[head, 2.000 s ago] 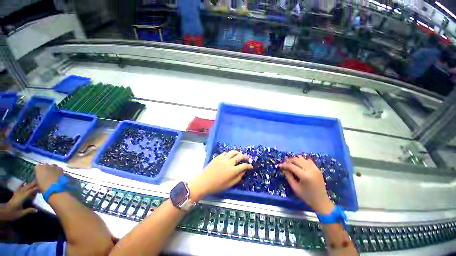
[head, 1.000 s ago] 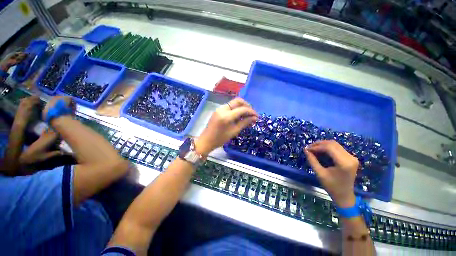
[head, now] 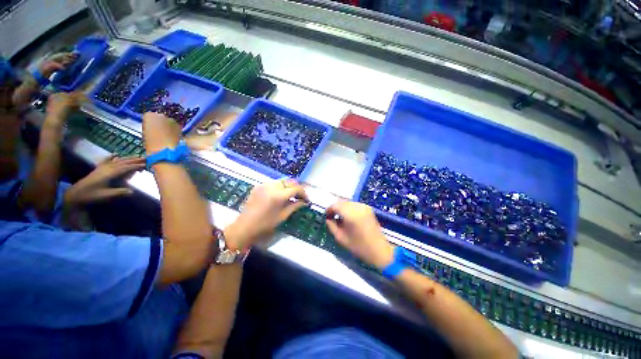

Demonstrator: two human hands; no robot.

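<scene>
My left hand (head: 268, 210) is over the strip of green circuit boards (head: 313, 229), thumb and fingertips pinched at a small dark part. My right hand (head: 358, 228), with a blue wrist strap, is just right of it at the strip, its fingertips pinched on a small dark, shiny component (head: 336, 217). The large blue bin (head: 478, 144) lies behind and to the right, with a heap of small silvery and dark components (head: 457, 203) along its near side. Neither hand is in the bin.
A shallow blue bin of dark parts (head: 274, 140) lies left of a red tray (head: 360, 125). Further left are more blue bins, a tan piece (head: 211, 126) and ridged green panels (head: 219, 66). A neighbour's strapped arm (head: 172, 168) reaches over a bin, close beside my left arm.
Both my hands have left the large bin and come down and left to the board strip, close together. The neighbour's hand has moved to a small bin. The view has shifted.
</scene>
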